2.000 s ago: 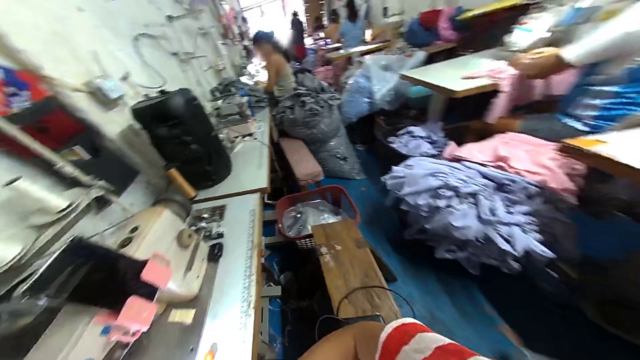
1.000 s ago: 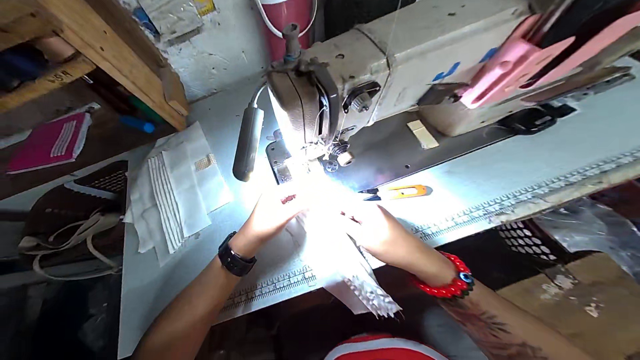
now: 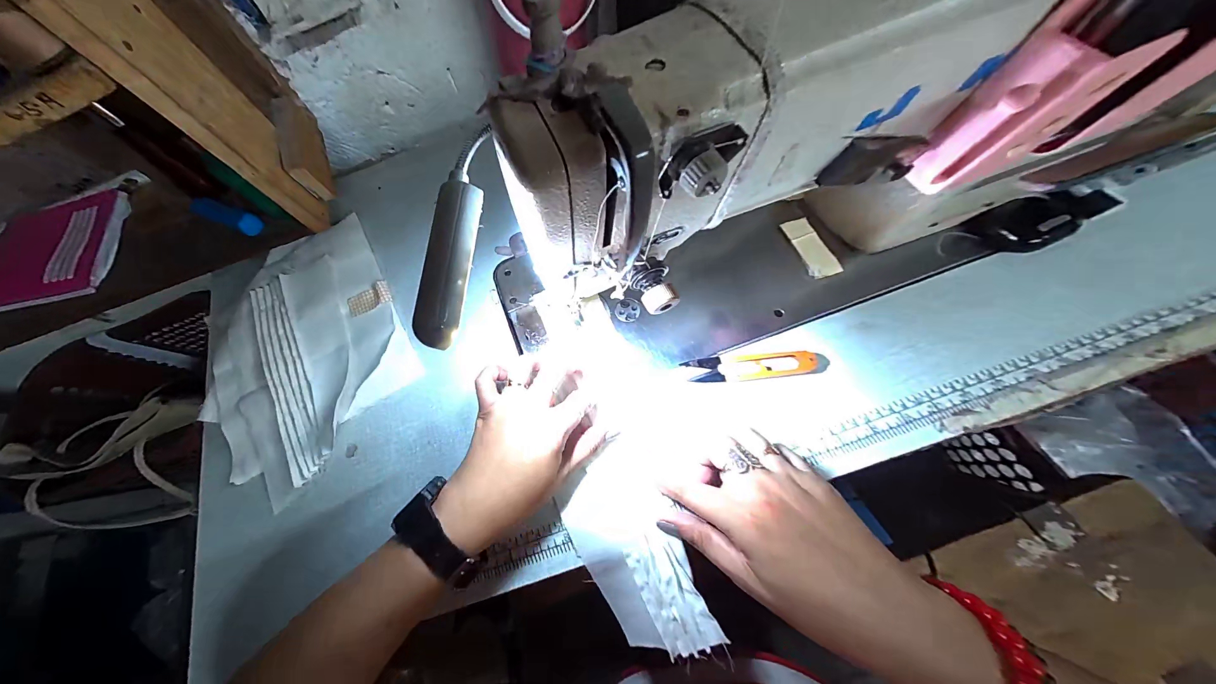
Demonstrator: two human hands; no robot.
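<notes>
White fabric with stitched pleats runs from the needle area of a sewing machine down over the table's front edge. On its left side lies my left hand, fingers curled at the cloth, with a black watch on the wrist. My right hand, wearing rings, rests at the cloth's right side, thumb and fingers against it. Glare from the lamp hides the fingertips' contact and the middle of the cloth. Orange thread snips lie behind my right hand. More pleated white pieces are stacked at the left.
A dark lamp on a flexible neck hangs left of the needle. A measuring tape runs along the table's front edge. A pink holder is on the machine. Wooden shelving stands at the back left, and a magenta piece lies beneath it.
The view has swung from the room to the machine since the oldest frame. Compared with one second ago, my right hand has shifted toward the table's front edge, and its fingers are more spread.
</notes>
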